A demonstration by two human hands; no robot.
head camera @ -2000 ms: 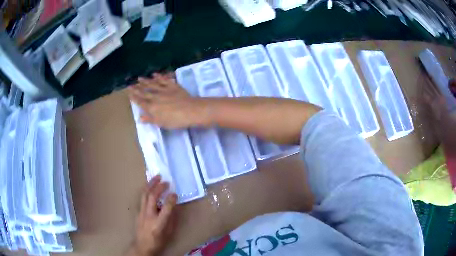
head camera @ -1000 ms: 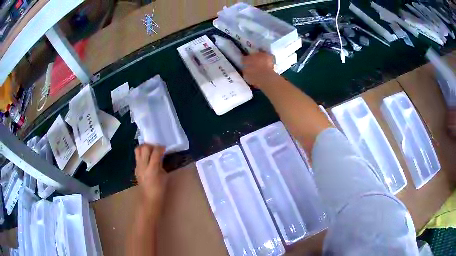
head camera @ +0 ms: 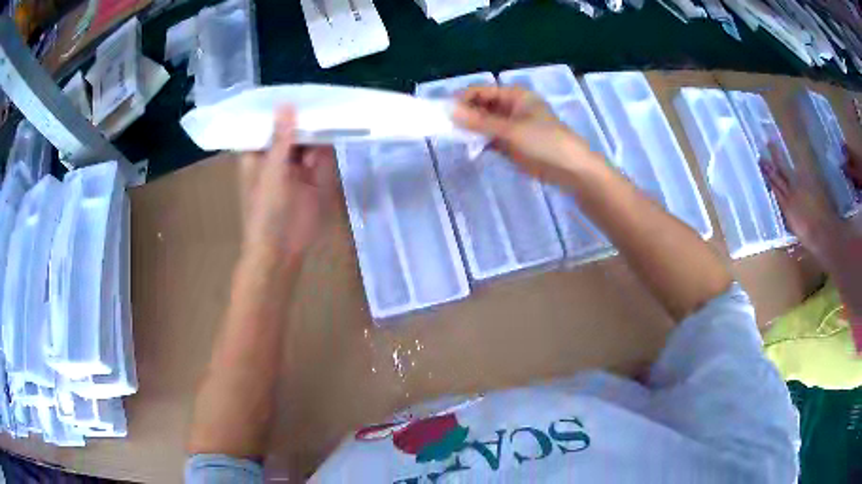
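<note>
A long white wrapped item point(head camera: 331, 112) is held level above the near edge of the belt and the row of trays. My left hand point(head camera: 284, 180) holds it from below near its left part, with a finger against its front. My right hand point(head camera: 515, 128) grips its right end between thumb and fingers, where loose wrapping hangs. Several translucent white trays lie in a row on the brown cardboard; the leftmost tray point(head camera: 402, 227) is partly hidden by the item.
Stacked trays point(head camera: 85, 284) stand at the left edge beside a slanted metal post point(head camera: 57, 104). The dark green belt point(head camera: 425, 43) carries a white carton point(head camera: 345, 28) and another tray point(head camera: 225, 47). At right, another person's hands point(head camera: 803, 203) touch trays near a yellow cloth point(head camera: 813, 331).
My hands have come back from the belt and now hold the white item between them. The view has shifted, with the tray row higher in it. The other person's hand now reaches the right trays.
</note>
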